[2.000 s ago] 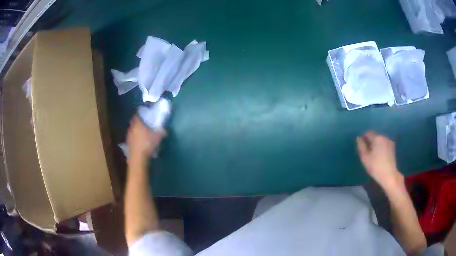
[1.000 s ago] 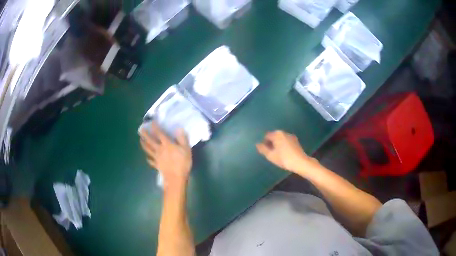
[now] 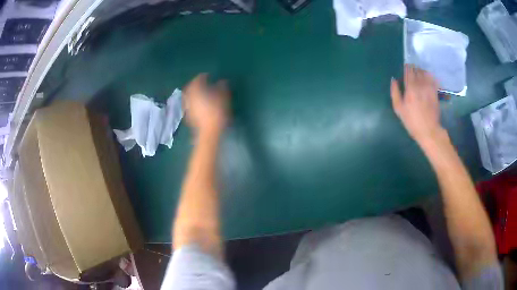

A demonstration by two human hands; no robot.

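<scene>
My left hand point(image 3: 207, 107) is blurred over the green bench, just right of a loose pile of white sleeves point(image 3: 150, 122). I cannot tell whether it holds anything. My right hand point(image 3: 418, 102) has its fingers spread at the lower left edge of a square tray point(image 3: 439, 54) with white material in it. The thumb is apart from the fingers, and the fingertips overlap the tray's edge. More white sleeves point(image 3: 363, 14) lie at the upper left of that tray.
An open brown carton point(image 3: 79, 187) stands at the left end of the green bench point(image 3: 283, 187). Another filled tray point(image 3: 499, 133) and a further white one point(image 3: 500, 31) are at the right. A red stool point(image 3: 504, 215) is below the bench at lower right. Dark items line the far edge.
The view has turned back left toward the carton. My left hand has left the trays and is beside the sleeve pile. My right hand has moved to a tray, its fingers now spread.
</scene>
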